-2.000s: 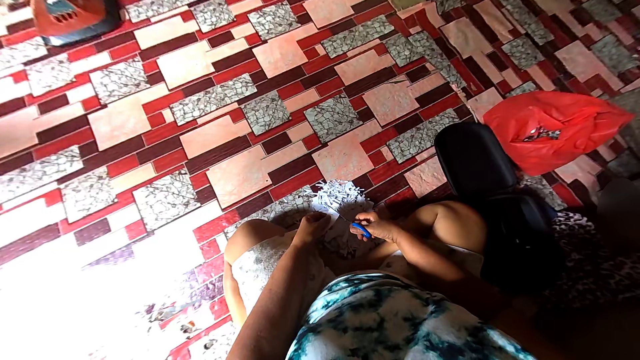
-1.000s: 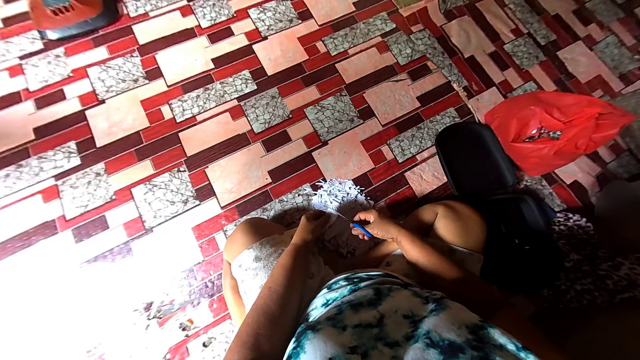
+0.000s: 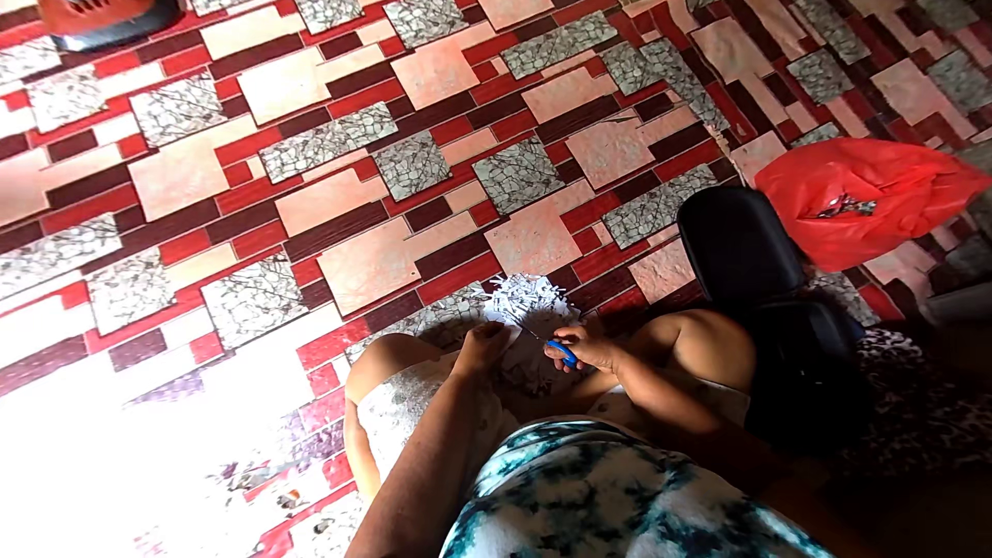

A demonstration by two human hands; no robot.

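Observation:
My left hand holds a piece of white paper between its fingers, above my lap. Blue-handled scissors are in my right hand, their blades pointing left toward that paper. Whether the blades touch the paper is too small to tell. A heap of thin white paper strips lies on the patterned floor covering just beyond both hands. More paper shows dimly between my crossed legs, partly in shadow.
A black case stands open beside my right knee. Behind it lies a red plastic bag with bits inside. An orange and black object sits at the far left. Strong glare covers the floor at lower left.

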